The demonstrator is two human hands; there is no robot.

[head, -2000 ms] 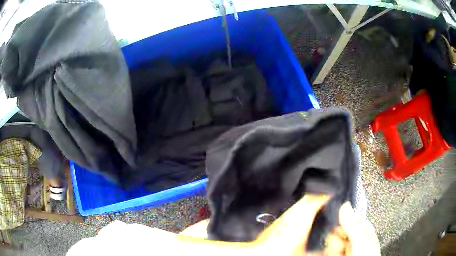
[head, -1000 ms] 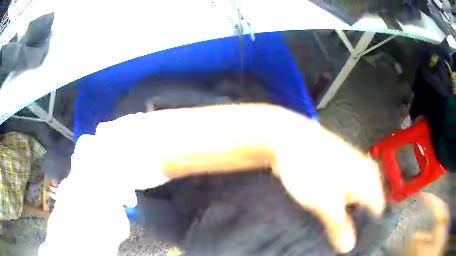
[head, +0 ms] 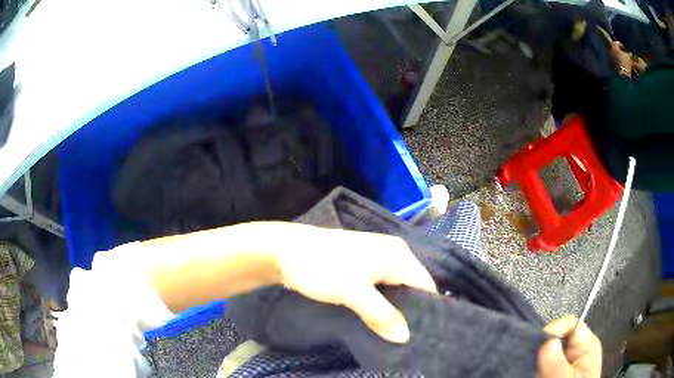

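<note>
A dark charcoal garment (head: 465, 332) lies over my lap, its doubled edge running towards the lower right. My left hand (head: 355, 277) reaches in from the left and grips the cloth, thumb on top and fingers partly hidden in a fold. My right hand (head: 569, 351), partly cut off by the lower edge, pinches a thin whitish rod (head: 612, 244) beside the garment's right end. The rod points up and bows slightly. Whether its lower end is inside the cloth is hidden.
An open blue bin (head: 380, 140) with dark garments stands ahead under the white table (head: 148, 52). Thin cords (head: 255, 22) hang over the table edge. A red stool (head: 539, 196) and a person's hand (head: 627, 59) are at the right. Checked apron cloth (head: 462, 229) shows below.
The garment hanging at the left two seconds ago is gone from there. My left hand has moved from reaching right to gripping the lap garment. The rod now shows in my right hand.
</note>
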